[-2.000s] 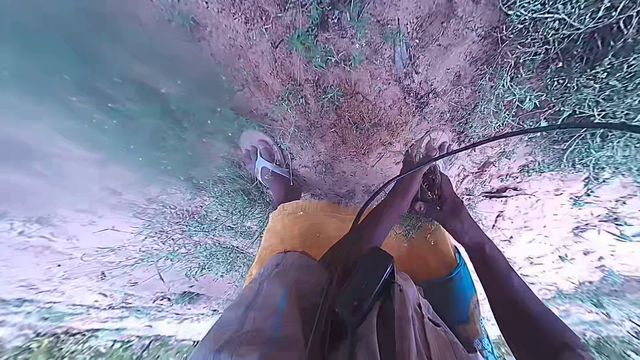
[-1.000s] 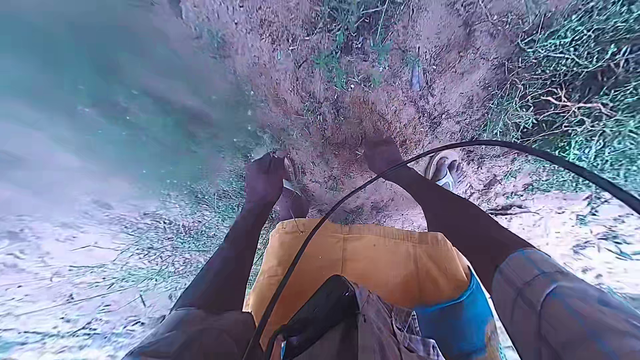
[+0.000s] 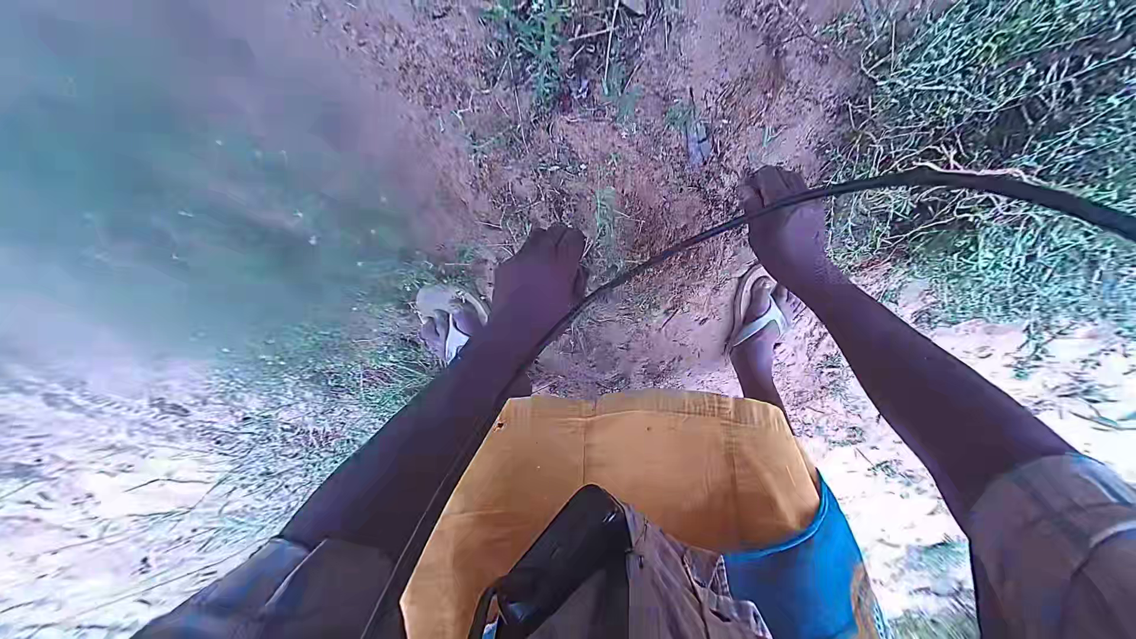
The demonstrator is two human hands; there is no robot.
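My left hand (image 3: 543, 271) is at the centre left, its fingers curled, above the foot in a light sandal (image 3: 457, 337). My right hand (image 3: 785, 217) is farther right and a little higher, also curled, above the other sandalled foot (image 3: 761, 315). A dark cable (image 3: 674, 250) runs slantwise across the view, passing over or in front of both hands. Whether either hand holds it or anything else is unclear; the fingertips are hidden. Yellow-orange shorts (image 3: 657, 461) cover my lap, with a black pouch or case (image 3: 577, 541) at my waist.
Cloudy greenish water (image 3: 222, 177) lies at the left. Reddish soil (image 3: 639, 169) with small weeds is before my feet. A tangled low bush (image 3: 1003, 115) grows at the upper right, and pale sandy ground (image 3: 106, 497) shows at the lower left. Blue cloth (image 3: 799, 568) hangs beside the shorts.
Two seconds ago both hands were close together near the right foot. They have since moved apart, and my right hand is now farther right than a second ago.
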